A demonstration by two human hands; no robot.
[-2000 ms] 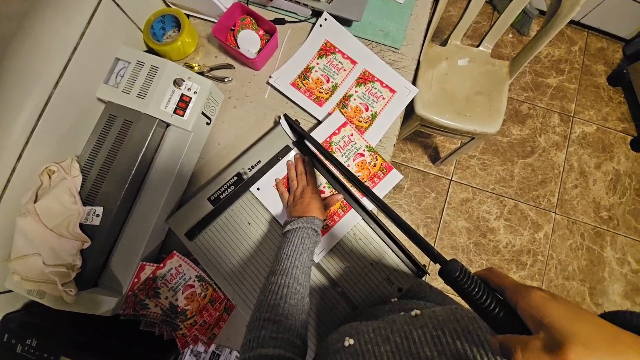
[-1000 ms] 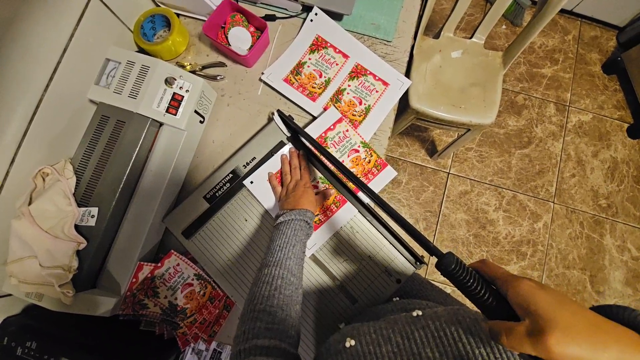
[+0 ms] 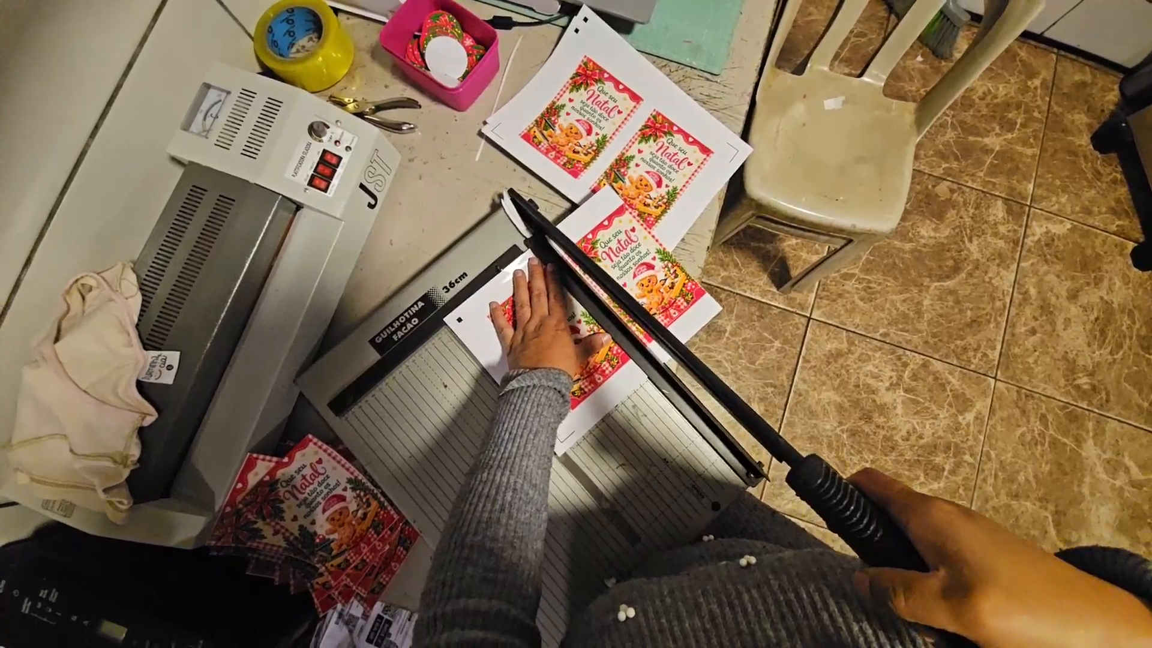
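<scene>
My left hand (image 3: 542, 326) lies flat, fingers spread, on a printed card sheet (image 3: 594, 407) on the bed of a guillotine paper cutter (image 3: 405, 405). The sheet bears two red Christmas designs and passes under the cutter's black arm, its right part sticking out beyond the edge. My right hand (image 3: 936, 549) grips the ribbed black handle (image 3: 850, 508) of the arm, which is slightly raised at the handle end. Above the cutter a second printed sheet (image 3: 702, 135) lies partly under the first one's corner or beside it; which cannot be told. Cut cards (image 3: 333, 504) lie in a pile at lower left.
At left stands a grey laminator (image 3: 207, 243) with a cream cloth (image 3: 81, 387) on it. Yellow tape (image 3: 337, 54), a hand punch or pliers (image 3: 382, 112) and a pink box (image 3: 486, 67) of round cut-outs are at the back. A plastic chair (image 3: 828, 153) stands right of the table.
</scene>
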